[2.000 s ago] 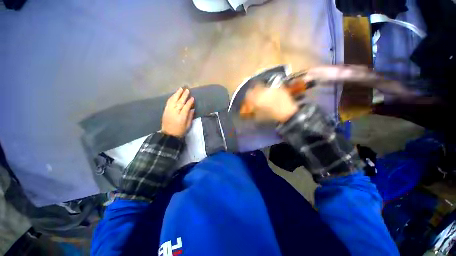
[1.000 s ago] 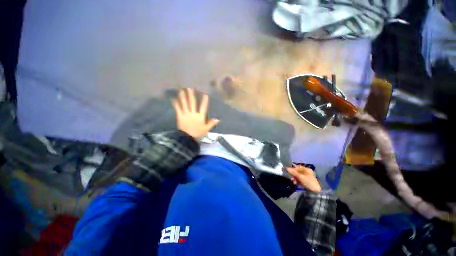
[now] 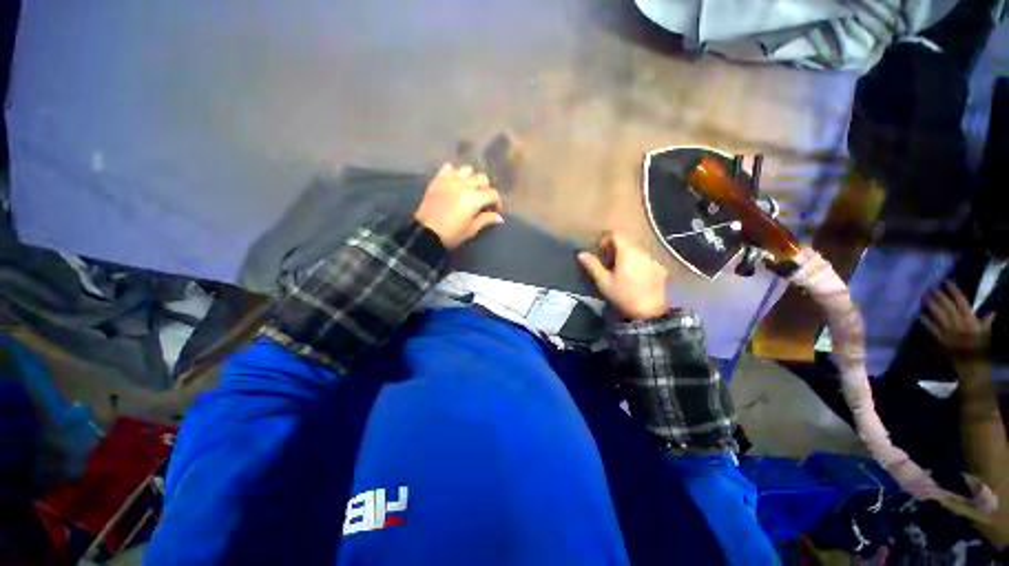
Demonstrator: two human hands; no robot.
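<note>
The dark grey garment piece (image 3: 539,252) lies folded along the table's near edge, with its white inner side (image 3: 511,296) showing next to my body. My left hand (image 3: 459,207) is at its far edge, fingers bent; whether they grip the cloth is not clear. My right hand (image 3: 628,274) is at its right end, thumb and fingertips closed on the edge. The steam iron (image 3: 697,210) stands unheld on the table to the right of my right hand, its orange-brown handle on top.
The pale pink hose (image 3: 846,343) runs from the iron to the lower right. A grey and white garment pile (image 3: 797,33) is at the upper right. A brown-yellow board (image 3: 791,318) is at the right edge. Another person's hand (image 3: 958,321) shows at far right. A red container (image 3: 105,470) is lower left.
My right hand let go of the iron, went to the garment's near right corner, then moved up to its right end. My left hand's spread fingers have bent at the far edge.
</note>
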